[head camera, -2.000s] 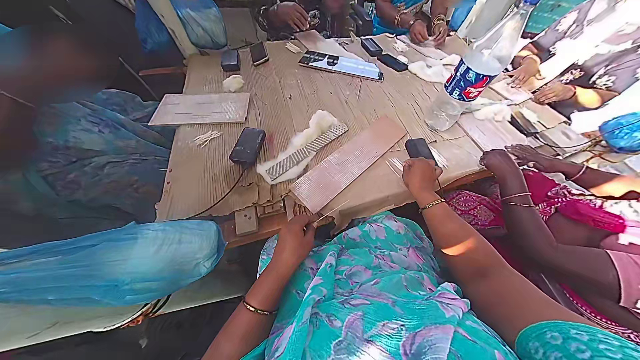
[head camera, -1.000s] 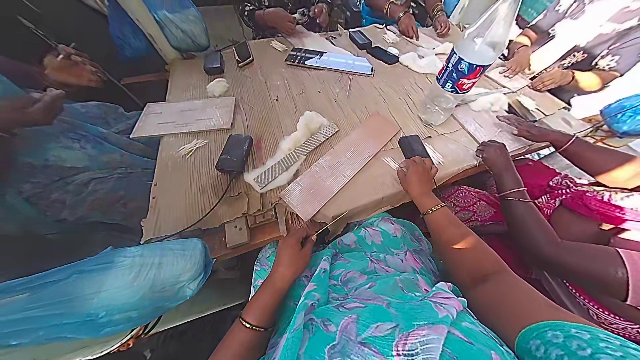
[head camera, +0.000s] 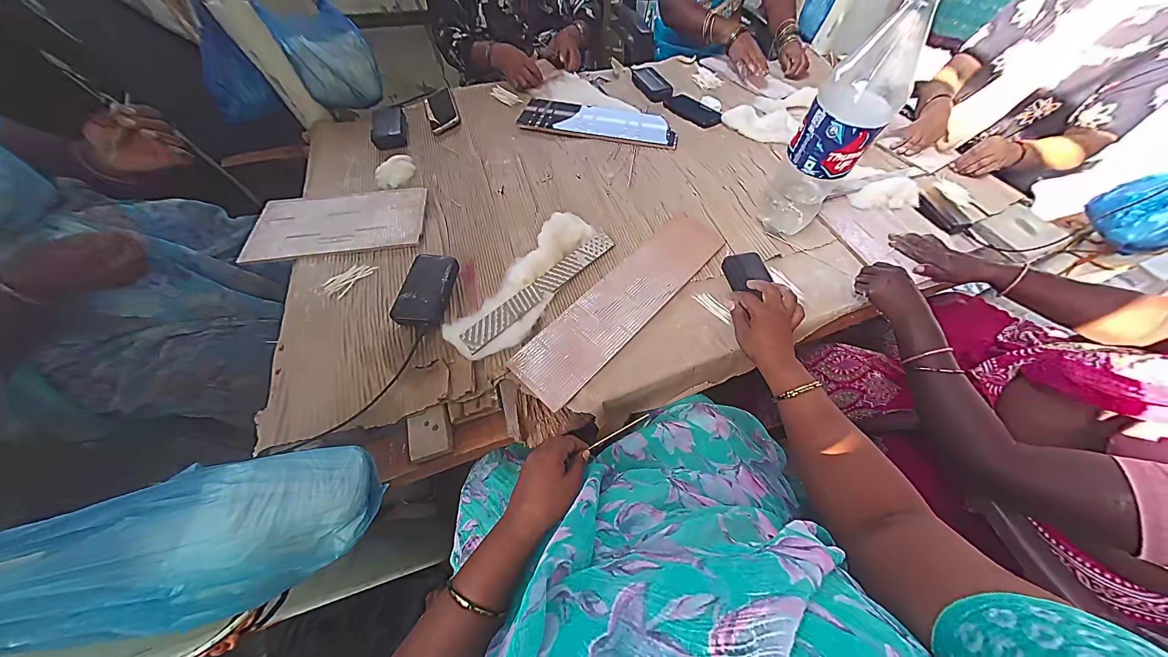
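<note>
My left hand (head camera: 552, 474) is at the table's near edge, its fingers closed on a thin stick (head camera: 620, 433) that points to the right over my lap. My right hand (head camera: 768, 319) rests on the table with its fingertips at a small black box (head camera: 746, 272); whether it grips the box is unclear. Thin pale sticks (head camera: 714, 307) lie beside that hand. Between my hands and farther in lies a ridged pinkish board (head camera: 620, 315), set at a slant. Left of it, a grey patterned strip (head camera: 538, 297) lies on white cotton wool (head camera: 557, 239).
A black box with a cable (head camera: 425, 290), a pale board (head camera: 336, 224) and a phone-like glossy slab (head camera: 598, 123) lie farther in. A plastic bottle (head camera: 835, 137) stands at right. A neighbour's hands (head camera: 890, 290) are right of mine; other people's hands line the far side. A blue bag (head camera: 182, 538) is at lower left.
My hands stay in nearly the same places. The person at the left, whose hands were out of clear sight two seconds ago, now has a raised hand in view. The neighbour's far hand has reached onto the table.
</note>
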